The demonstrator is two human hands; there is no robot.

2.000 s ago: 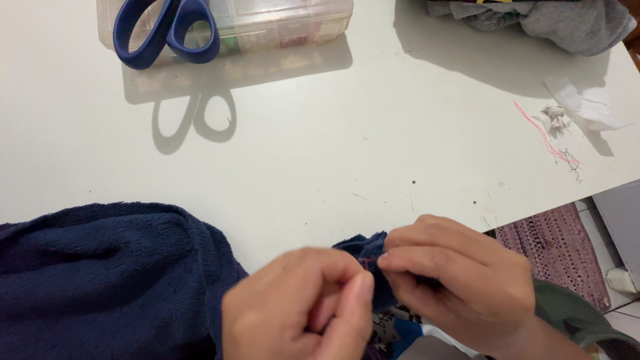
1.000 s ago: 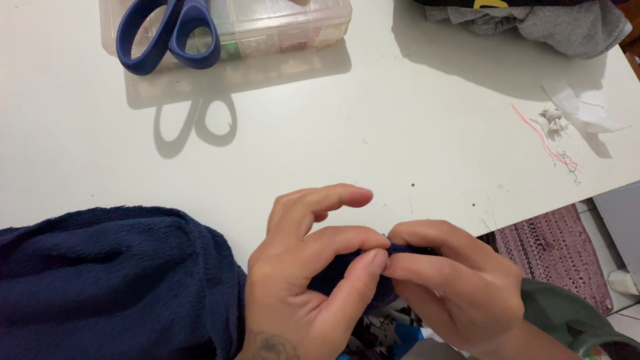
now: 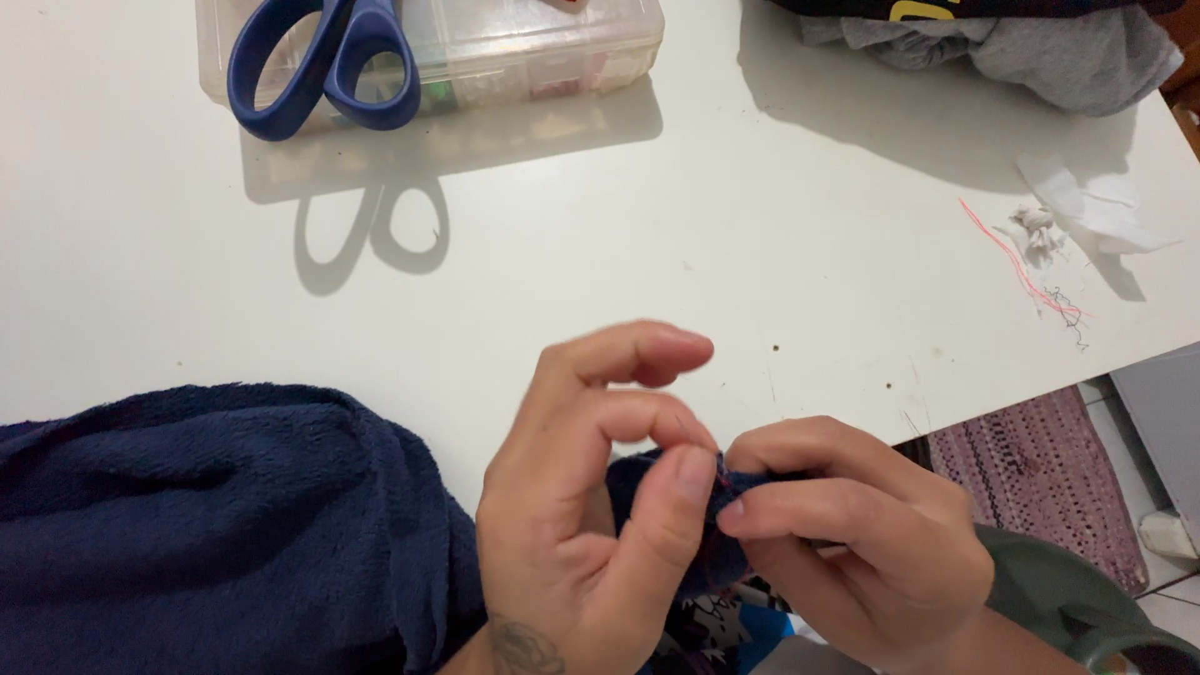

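Navy terry fabric (image 3: 647, 469) is bunched between my two hands at the lower centre, with reddish thread running along it. My left hand (image 3: 600, 506) pinches the fabric's edge with thumb and a finger, its index finger raised and curled above. What looks like a thin needle tip shows by those fingertips, partly hidden. My right hand (image 3: 862, 525) grips the same fabric from the right, thumb and fingers closed on it. A larger spread of navy fabric (image 3: 206, 525) lies at the lower left.
Blue-handled scissors (image 3: 375, 66) rest on a clear plastic box (image 3: 534, 56) at the back. Grey cloth (image 3: 1059, 56) lies back right. Pink thread (image 3: 1008, 253), white scraps (image 3: 1106, 206) and dark thread bits are near the table's right side. Beyond its edge, a woven rug (image 3: 1050, 478) lies on the tiles.
My left hand's index finger has lifted off the fabric since two seconds ago, and that hand has opened out above it. My right hand keeps its hold.
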